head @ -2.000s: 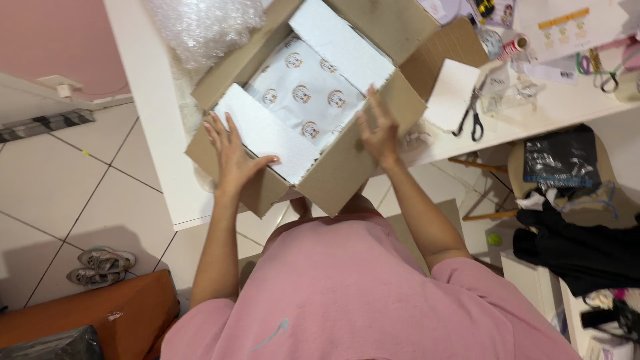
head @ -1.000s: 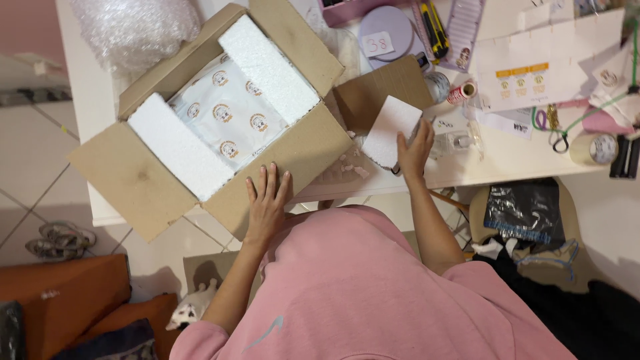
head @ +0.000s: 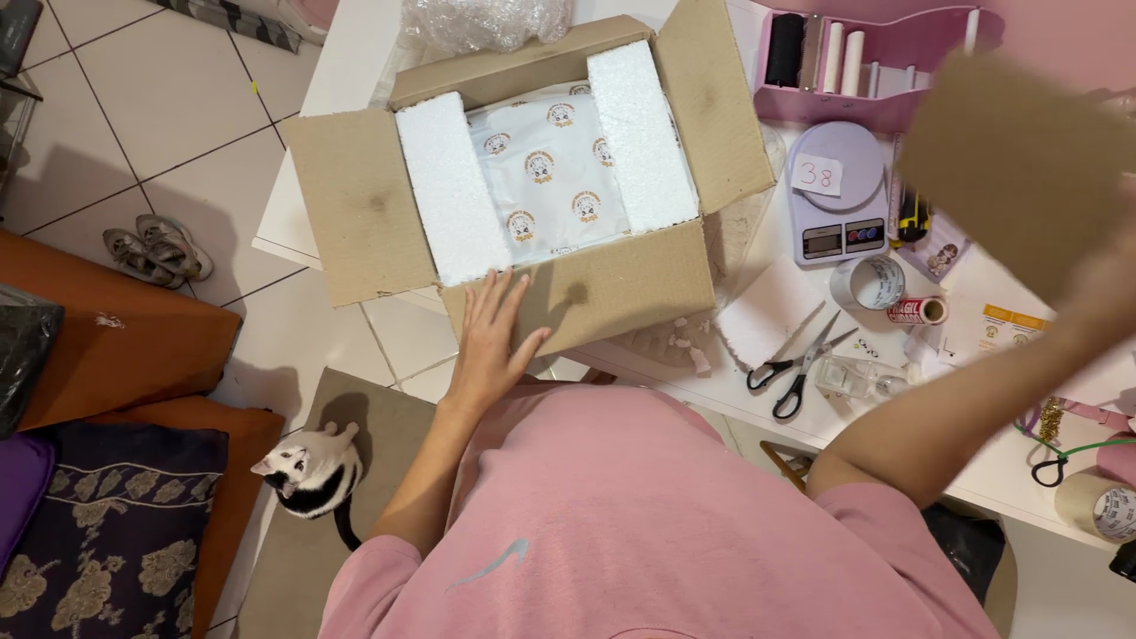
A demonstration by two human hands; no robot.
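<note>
An open cardboard box (head: 603, 286) sits tilted at the table's edge with its flaps spread. Inside, a parcel wrapped in white printed paper (head: 541, 169) lies between two white styrofoam blocks, the left one (head: 453, 191) and the right one (head: 641, 138). My left hand (head: 490, 333) rests with fingers apart on the near flap. At the right edge my right hand (head: 1105, 266), blurred and partly out of view, holds up a flat piece of cardboard (head: 1021, 169). A smaller styrofoam piece (head: 769, 312) lies on the table beside black-handled scissors (head: 803, 364).
A lilac kitchen scale (head: 839, 200), a tape roll (head: 868, 282), a red label roll (head: 918, 311) and a pink organizer (head: 852, 62) stand right of the box. Bubble wrap (head: 486, 19) lies behind it. A black-and-white cat (head: 311, 470) sits on the floor mat at left.
My right hand has let go of the small styrofoam piece and moved right, now holding the cardboard that lay on the table. My left hand stays at the near flap.
</note>
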